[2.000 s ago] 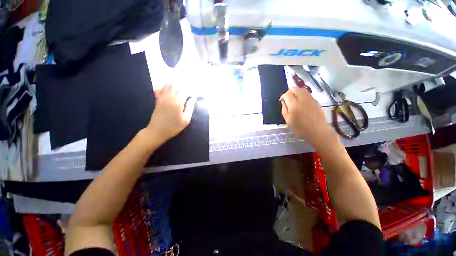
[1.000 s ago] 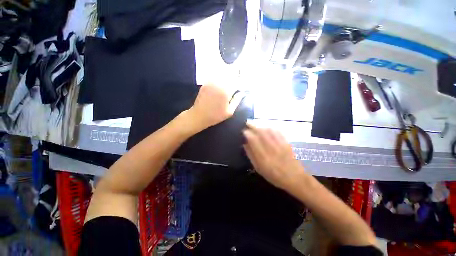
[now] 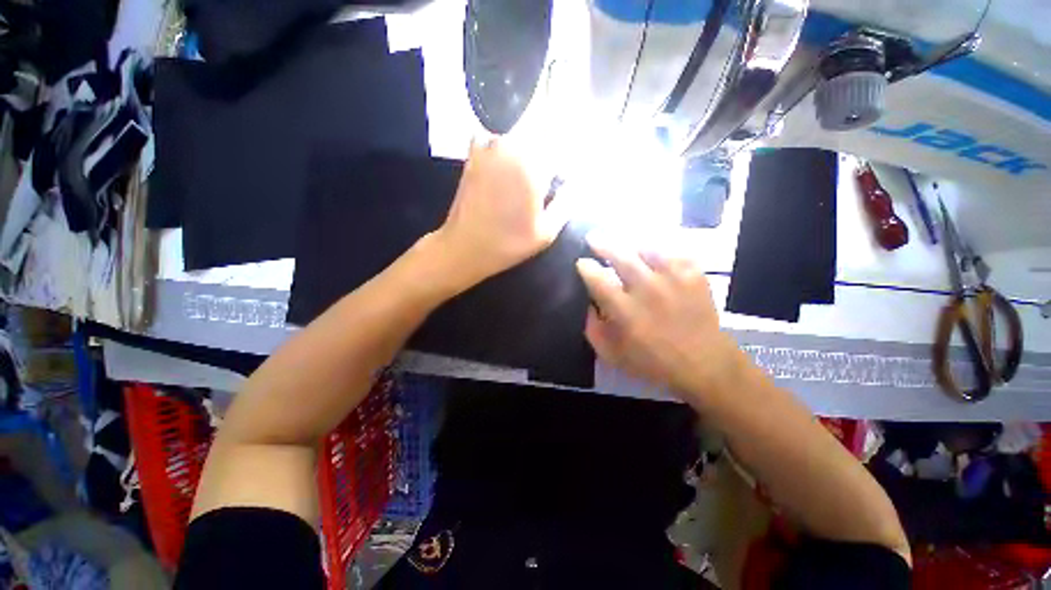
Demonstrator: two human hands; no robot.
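Note:
A black fabric panel [image 3: 496,317] lies flat in front of the white sewing machine [image 3: 922,69], its right edge near the needle area, which lamp glare hides. My left hand [image 3: 498,207] presses on the panel's upper part beside the glare. My right hand [image 3: 651,305] is at the panel's right edge, fingertips on the fabric near the glare; a narrow strip's lower end seems to show along that edge. A small stack of narrow black strips [image 3: 786,231] lies right of my right hand.
More black cut pieces [image 3: 288,144] lie at left, with a dark pile [image 3: 248,46] behind. Tangled scraps [image 3: 87,150] are far left. A red-handled tool [image 3: 882,207] and scissors [image 3: 977,334] lie at right. A dark oval paddle [image 3: 507,63] hangs above my left hand. Red baskets [image 3: 357,484] stand below the table.
My right hand has moved from the strip stack to the panel's right edge, then up it towards the needle area. My left hand stays on the panel. The view has shifted and moved closer to the machine.

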